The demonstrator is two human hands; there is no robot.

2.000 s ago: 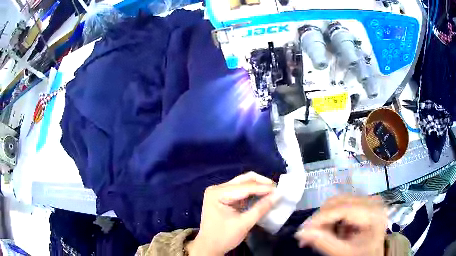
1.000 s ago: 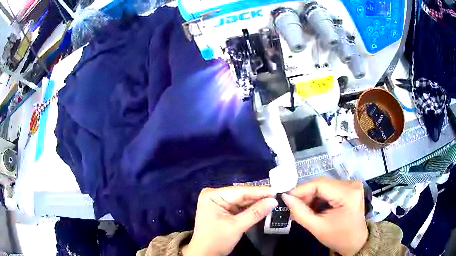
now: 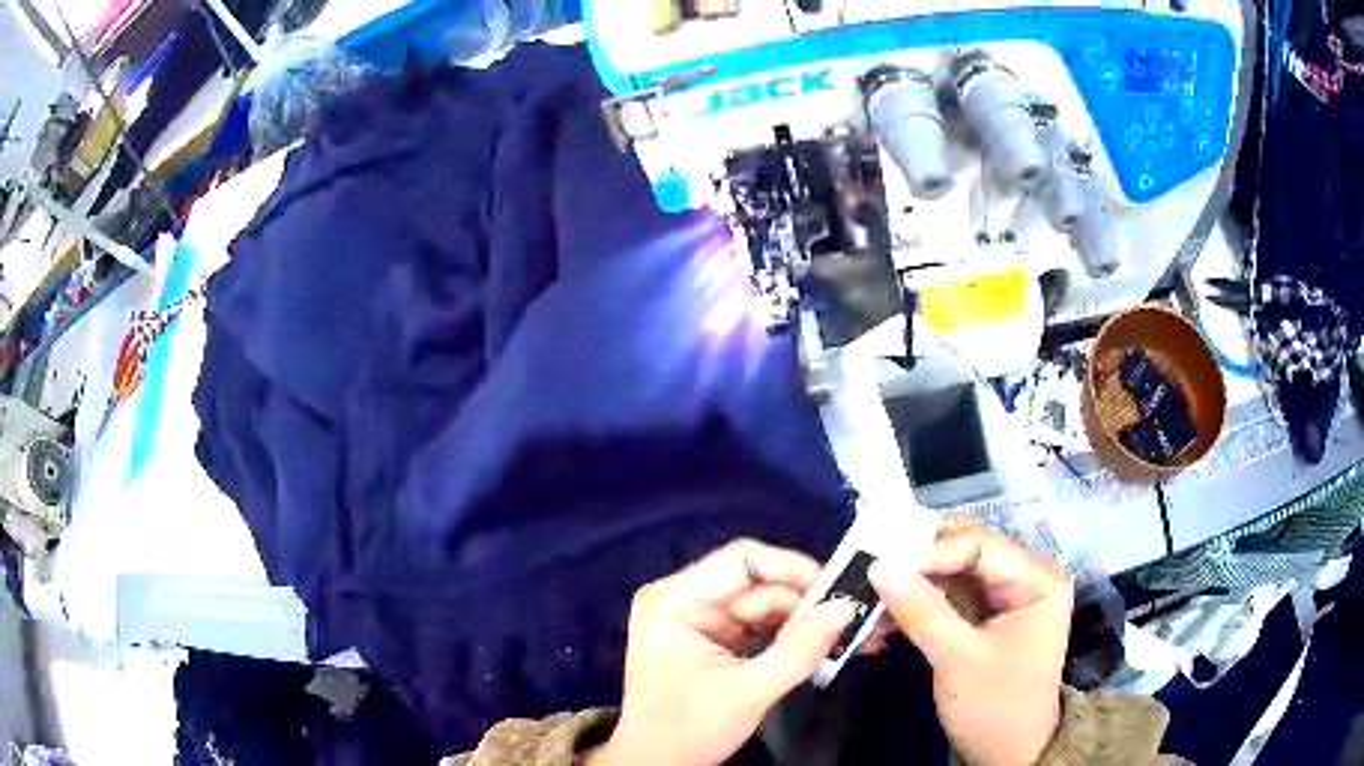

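Observation:
My left hand point(image 3: 726, 651) and my right hand point(image 3: 987, 629) are together below the machine table's front edge. Between their fingertips they hold a small black brand label point(image 3: 853, 599) laid on a white care label point(image 3: 827, 668), tilted. A white label strip point(image 3: 883, 449) runs down from beside the needle area to my fingers. A navy knit garment point(image 3: 509, 359) covers the table left of the needle area point(image 3: 766, 255), which is brightly lit. Whether the brand label is joined to the white strip I cannot tell.
The white and blue overlock machine point(image 3: 957, 225) stands behind, with grey tension knobs point(image 3: 908, 132). A brown bowl point(image 3: 1104, 427) with black labels is to its right. Orange-handled scissors point(image 3: 129, 364) lie far left. Striped cloth point(image 3: 1249, 551) is at lower right.
Two seconds ago my right hand was blurred and apart from my left. Both hands then met at the black label, which has since tilted. The whole view has shifted slightly.

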